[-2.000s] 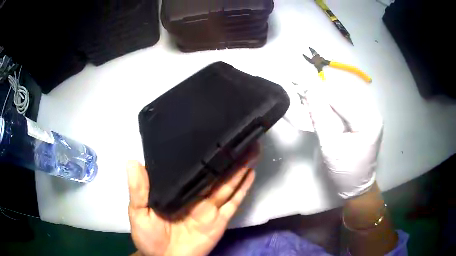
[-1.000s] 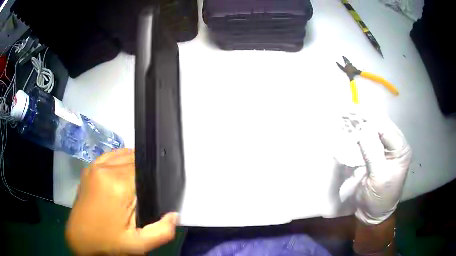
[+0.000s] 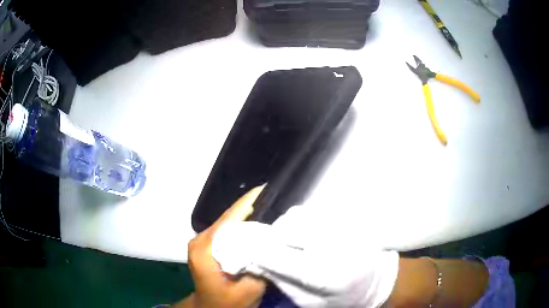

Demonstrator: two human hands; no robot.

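A black tablet case (image 3: 271,132) is held tilted above the white tabletop, a small camera hole at its upper right corner. My bare left hand (image 3: 220,258) grips its lower end, thumb along the near face. My white-gloved right hand (image 3: 313,264) lies across my left hand at the case's lower edge; its fingertips are bunched and merge with white material, so I cannot tell whether it holds a cloth.
A bluish clear bottle (image 3: 90,156) lies at left. Black case stacks stand at the back left (image 3: 180,24), back centre (image 3: 310,24) and right edge (image 3: 527,66). Orange-handled nippers (image 3: 434,90) and a yellow-black knife (image 3: 440,27) lie at right on the white tabletop (image 3: 481,156).
The case has turned from edge-on at the left to a tilted broad face nearer the middle. My gloved right hand has moved left from beside the nippers to my left hand.
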